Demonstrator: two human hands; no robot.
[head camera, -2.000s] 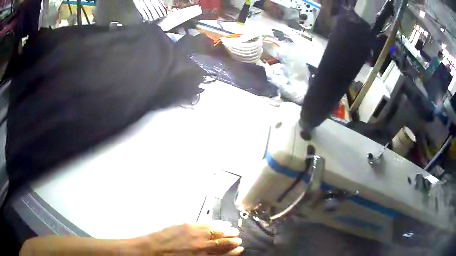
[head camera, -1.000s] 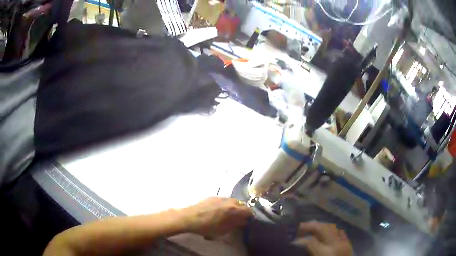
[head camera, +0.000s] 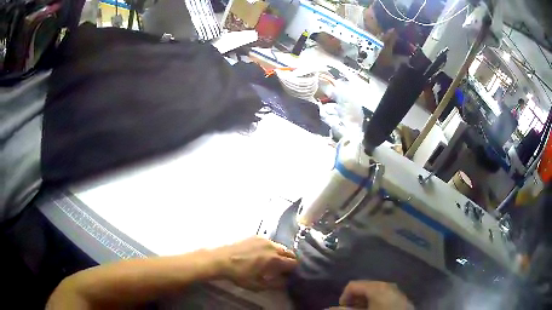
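A dark garment panel lies under the white sewing machine head and over the table's front, bunched near the presser foot. My left hand is left of the foot, its curled fingers gripping the panel's left edge. My right hand is at the bottom edge, partly cut off, bent over the panel's right part; its fingertips are unclear and I cannot tell if it grips. Glare hides the needle. A narrow dark strip lies left of the foot.
A large black garment pile with a light grey section covers the table's left. A thick black tube stands above the head. A white stacked roll is at the back. A person's arm shows behind another machine.
Two seconds ago my right hand was not visible; it came in at the bottom and has since moved slightly lower and left. The panel now bunches more beside the foot. The camera view has shifted.
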